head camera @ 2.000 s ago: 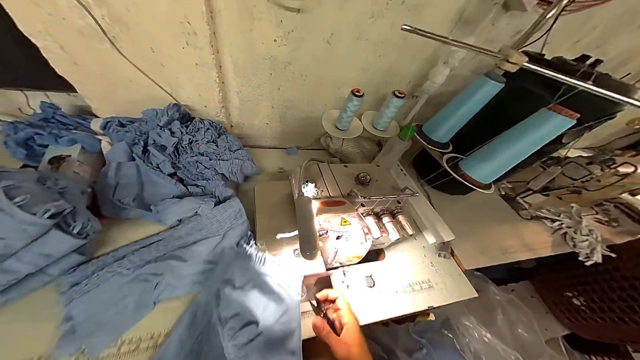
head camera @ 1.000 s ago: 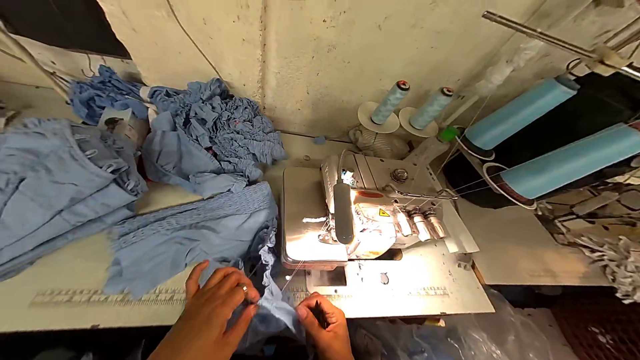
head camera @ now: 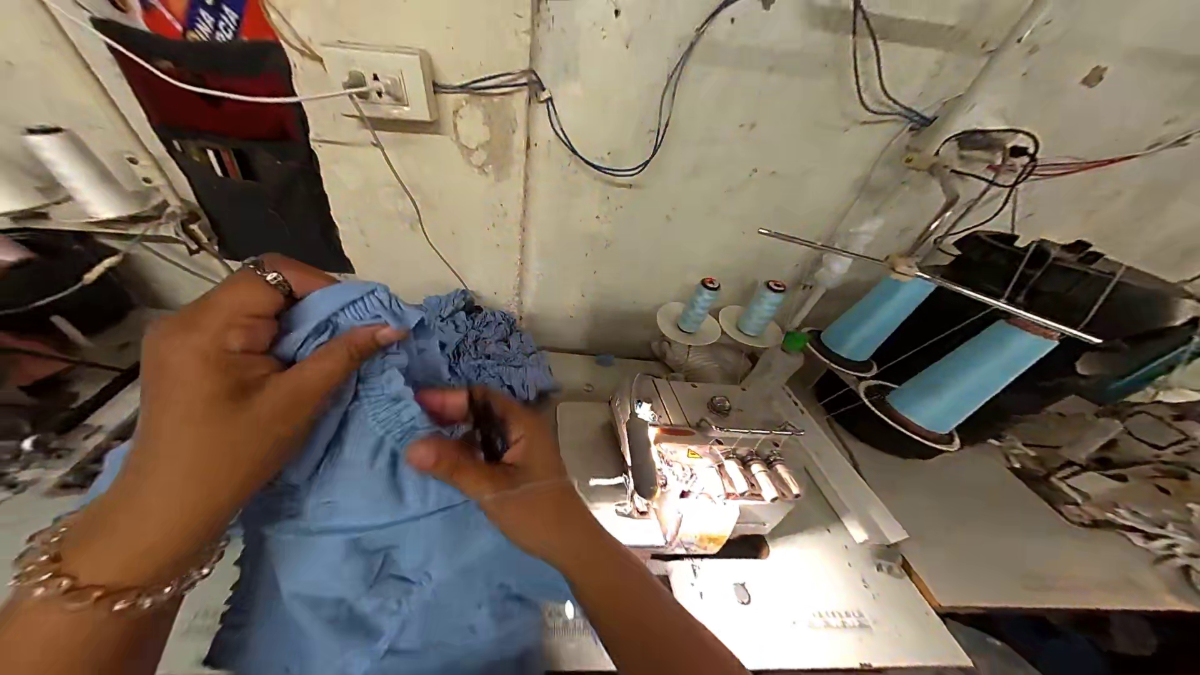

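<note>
My left hand [head camera: 234, 384] grips the gathered edge of a blue fabric garment [head camera: 375, 572], lifted in front of me at the left. Close to its right, my right hand [head camera: 497, 459] has its thumb and a fingertip at the shirred band of the cloth, with a small dark tool, blurred, held in the palm; it looks like thread snips. The garment hangs below both hands. To the right stands an overlock sewing machine [head camera: 712, 450], its lamp lit over the needle area. The left fingers are partly behind the cloth.
A crumpled heap of blue fabric [head camera: 487, 347] lies behind the hands. Small thread spools [head camera: 698, 307] and large light-blue thread cones [head camera: 975, 375] stand beyond the machine. A wall socket [head camera: 384, 84] with cables is above. Fabric scraps [head camera: 1116, 469] lie at the right.
Both hands have come up from the table's front edge, raising the blue garment. The dark tool was in the right hand two seconds ago too. The view has swung upward.
</note>
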